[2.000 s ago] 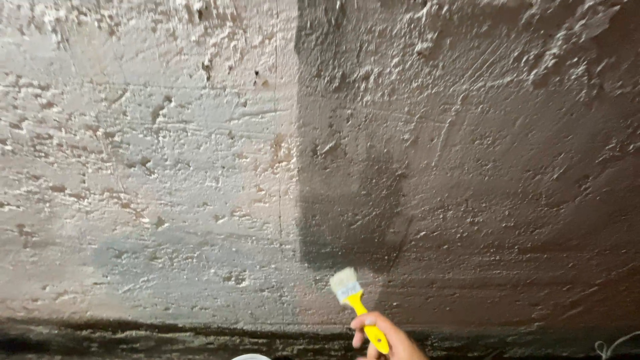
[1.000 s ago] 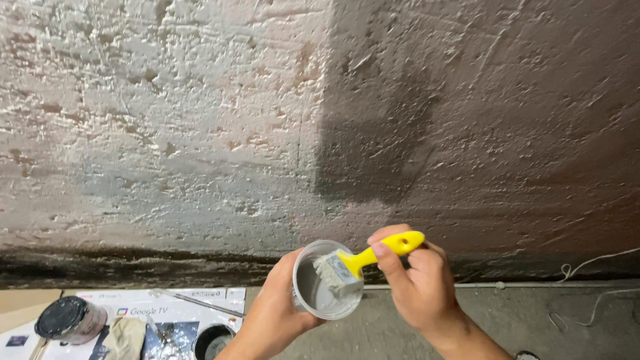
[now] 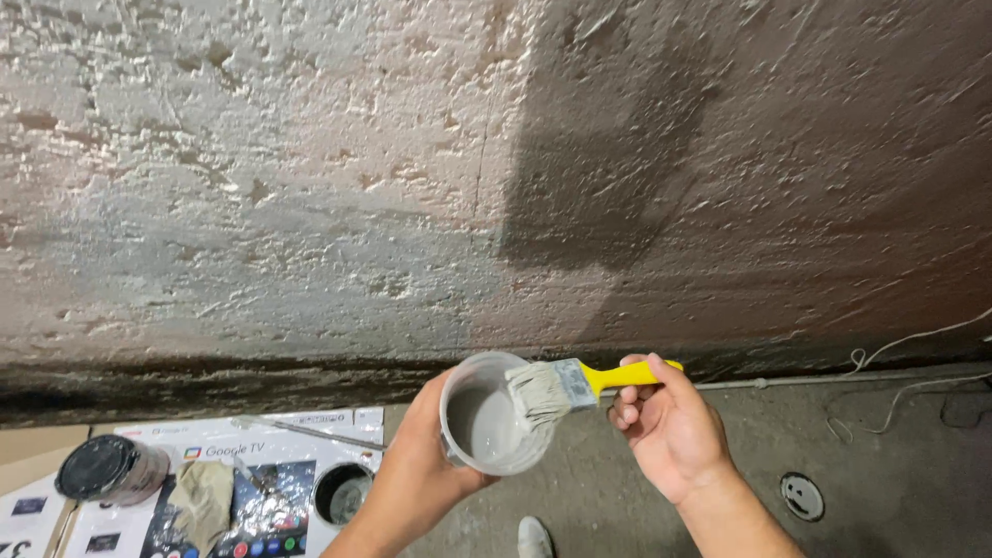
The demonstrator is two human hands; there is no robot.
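Note:
My left hand point(image 3: 434, 457) grips a clear plastic tub point(image 3: 456, 387) from its left side; light grey paint point(image 3: 484, 426) lies inside. My right hand point(image 3: 670, 434) holds a flat paintbrush point(image 3: 577, 384) by its yellow handle. The pale, paint-loaded bristles rest over the right part of the tub's rim. Beyond both hands rises a rough plastered wall point(image 3: 349, 194), pale grey and pinkish on the left, brown on the right, with a darker brown patch point(image 3: 597, 178) near the middle.
Flattened printed cardboard point(image 3: 349, 422) on the floor at lower left bears a black-lidded jar point(image 3: 112, 469), a crumpled cloth point(image 3: 203, 496), a thin rod point(image 3: 310, 432) and a dark-lined tub point(image 3: 341, 494). A thin white cord point(image 3: 891, 407) and a round plate point(image 3: 802, 497) are at right; a shoe point(image 3: 535, 537) shows below.
Two seconds ago the brush was up by the wall. It came down into the tub, which my left hand holds, and its bristles have since moved to the right rim. The view has tilted down.

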